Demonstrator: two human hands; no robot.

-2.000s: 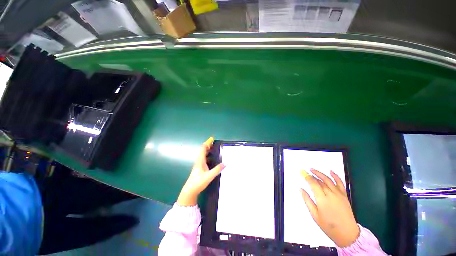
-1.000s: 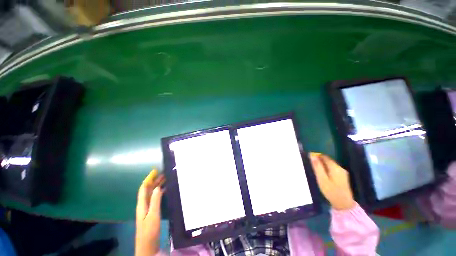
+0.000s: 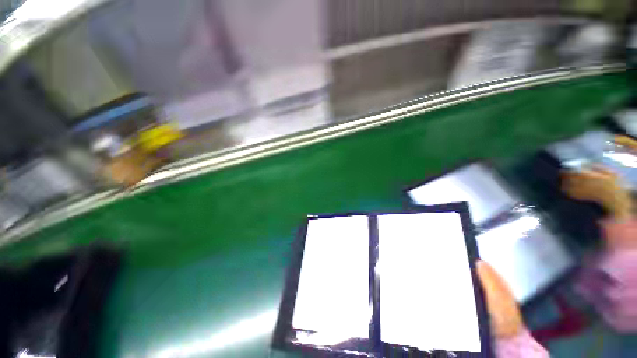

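Note:
A black tray (image 3: 374,280) with two tablets side by side is in front of me, both screens plain white. It is raised and its upper right part overlaps another tray behind it. My right hand (image 3: 499,301) grips the tray's right edge, with only part of the hand showing beside it. My left hand is not in view. The picture is blurred.
Another tray (image 3: 513,218) with two greyish-white screens lies at right. A neighbour's hand (image 3: 597,192) and pink sleeve are at the far right. Black trays (image 3: 94,301) stand at left on the green mat (image 3: 209,224). A metal rail (image 3: 335,131), blurred papers and a small box are behind.
The view has swung and blurred. The held tray has moved right and now overlaps the right-hand tray. My left hand has gone out of view. A neighbour's hand has appeared at right.

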